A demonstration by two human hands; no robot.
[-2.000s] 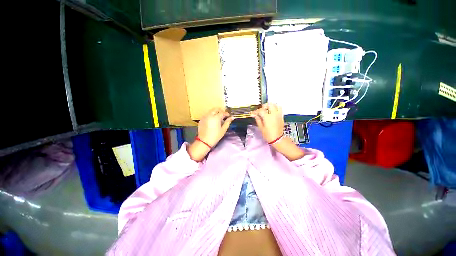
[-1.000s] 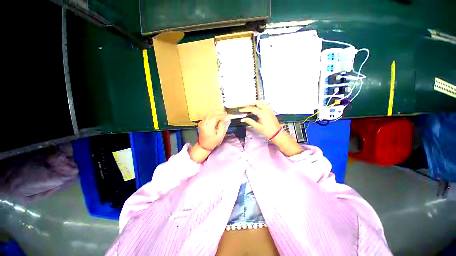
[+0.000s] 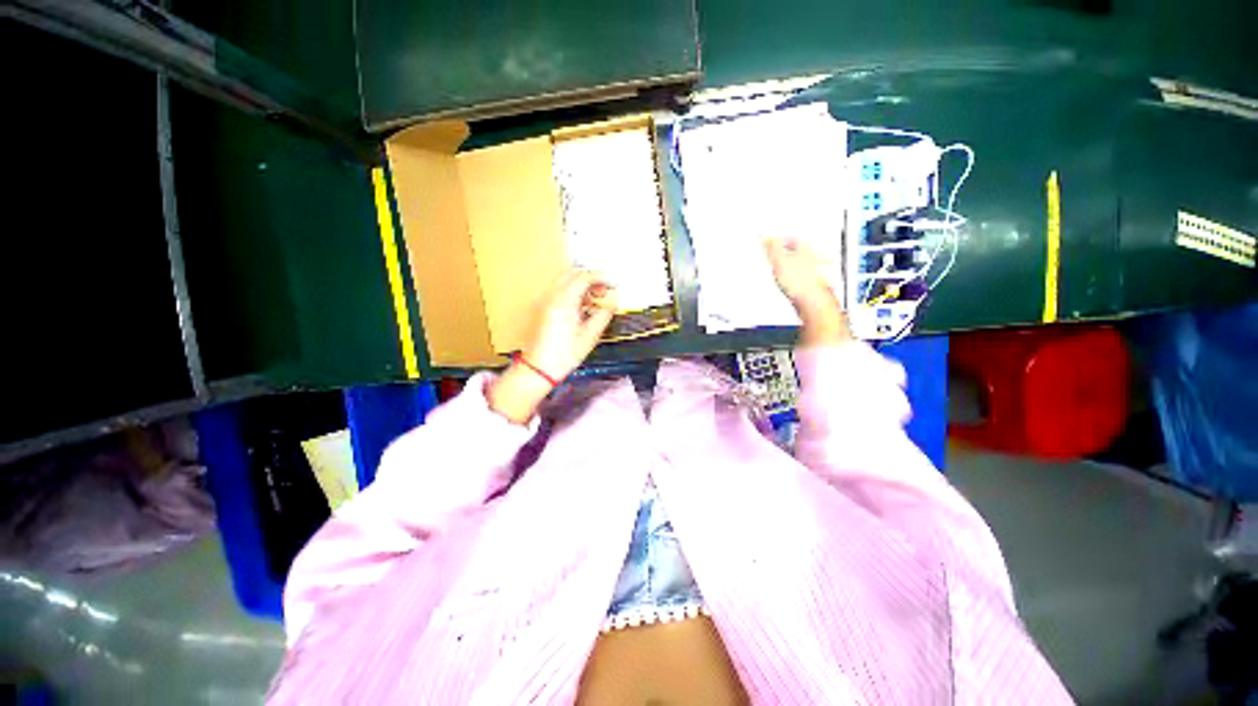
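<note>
The open tan cardboard box [image 3: 513, 235] lies on the green bench, its lid flap folded out to the left. A white sheet or divider [image 3: 611, 218] fills most of its right part, with dark edges of packed parts [image 3: 640, 321] at the near end. My left hand [image 3: 568, 323] is over the near edge of the box, fingers bent; whether it holds a part cannot be told. My right hand [image 3: 804, 287] is over the white paper sheets [image 3: 759, 179] right of the box, blurred; no part shows in it.
A white power strip [image 3: 883, 248] with black plugs and cables lies right of the papers. A dark green board [image 3: 531, 55] stands behind the box. Below the bench are blue bins [image 3: 237, 510], a red stool [image 3: 1060, 393] and a keypad device [image 3: 767, 378].
My hands were together at the near edge of the box with a thin pale piece between them. They have parted: the right moved right over the papers, the left stayed at the box. The view has shifted.
</note>
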